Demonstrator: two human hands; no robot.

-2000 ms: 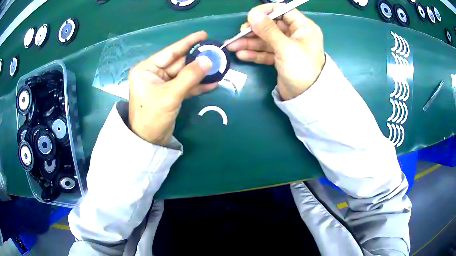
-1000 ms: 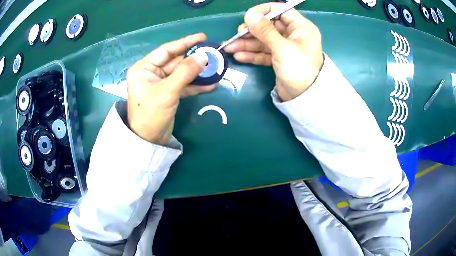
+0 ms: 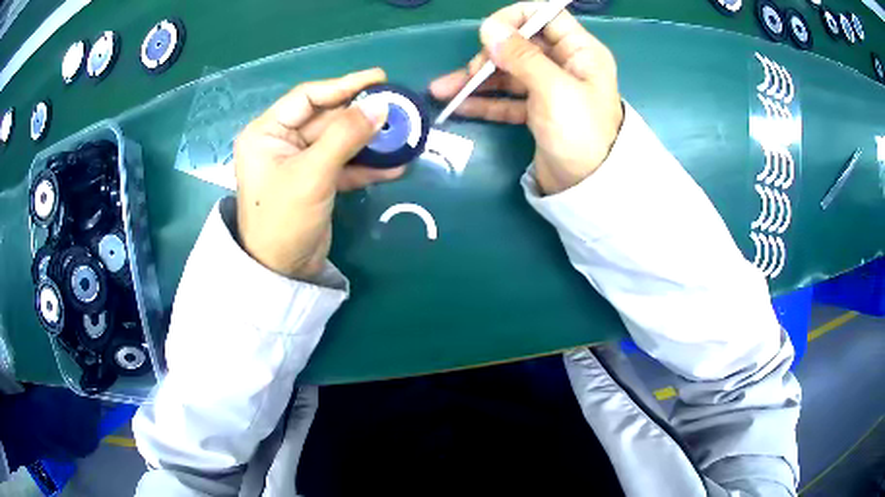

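Observation:
My left hand (image 3: 296, 175) holds a black-rimmed round part (image 3: 394, 139) with a bluish centre between thumb and fingers. A white arc shows around part of that centre. My right hand (image 3: 553, 97) holds slim tweezers (image 3: 493, 70) like a pen. Their tip is just right of the round part's rim, a small gap apart. A loose white arc piece (image 3: 411, 215) lies on the green mat below the round part.
A clear tray (image 3: 144, 243) of black discs stands at left. Overlapping arc pieces (image 3: 773, 209) lie in a column at right, beside a thin stick (image 3: 841, 179). A clear sheet (image 3: 215, 126) lies behind my left hand. Beyond, the conveyor (image 3: 233, 39) carries discs.
The tweezer tip has moved off the round part, down to its right. My left hand has shifted slightly left with the part. The conveyor discs have moved right.

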